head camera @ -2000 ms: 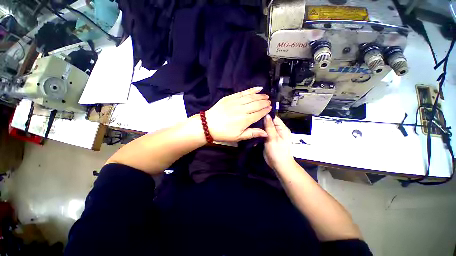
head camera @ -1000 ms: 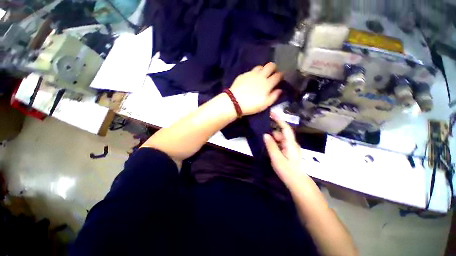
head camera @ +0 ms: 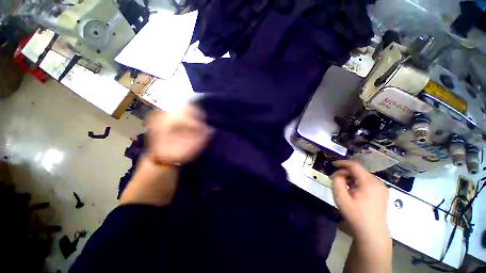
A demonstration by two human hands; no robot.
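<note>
The dark navy-purple garment piece point(head camera: 250, 93) runs from the heap behind down over the table edge into my lap. My left hand point(head camera: 180, 133) is blurred at the cloth's left side; whether it grips the cloth cannot be told. My right hand point(head camera: 358, 191) is in front of the overlock machine point(head camera: 397, 101), fingers curled near the looper area, apart from the garment piece; whether it holds anything small is unclear. The flat grey cloth plate point(head camera: 326, 114) shows bare left of the needle area point(head camera: 367, 128).
A second sewing machine point(head camera: 96, 32) stands far left beside white sheets point(head camera: 160, 45). A dark heap of cut pieces point(head camera: 330, 26) lies behind. Dark cords point(head camera: 462, 208) lie on the table at right. Dark scraps point(head camera: 99, 133) are on the floor.
The view has shifted. My left hand has moved left, away from the needle area. My right hand has moved off the cloth to the machine's front. The cloth has moved left, uncovering the cloth plate.
</note>
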